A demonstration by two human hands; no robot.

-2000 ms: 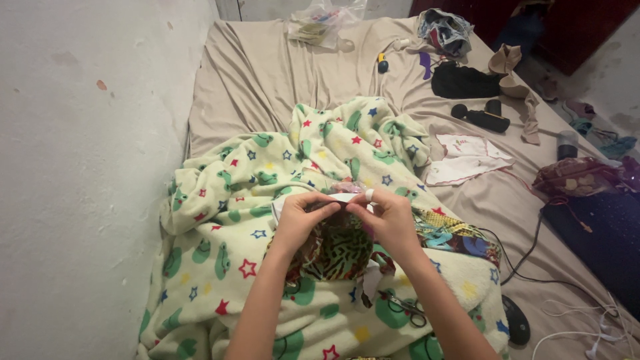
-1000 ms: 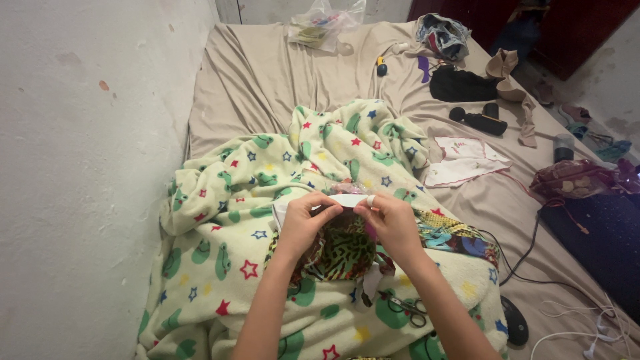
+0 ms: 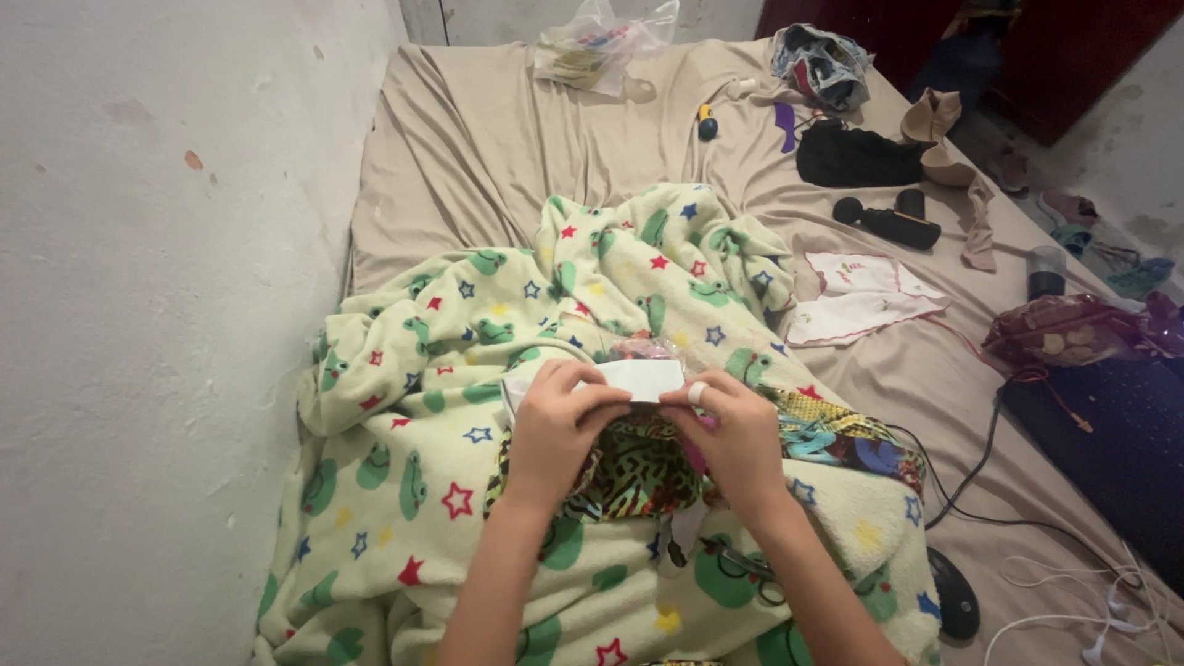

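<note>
My left hand and my right hand pinch a white strip between fingertips, one at each side; whether it is paper or cloth I cannot tell. A pale ring sits on a finger of my right hand. Below the strip lies patterned fabric in green, black and yellow, part of it hidden by my hands. Just beyond the strip is a clear plastic packet with pinkish contents. Scissors rest on the frog-print blanket, beside my right forearm.
A white embroidered cloth, a black massage gun and black fabric lie on the beige sheet at the right. A computer mouse, white earphones and a dark cable are nearer. The wall borders the left.
The white strip shows more of its flat face between my fingers than two seconds ago. Both hands have stayed in about the same place, holding it.
</note>
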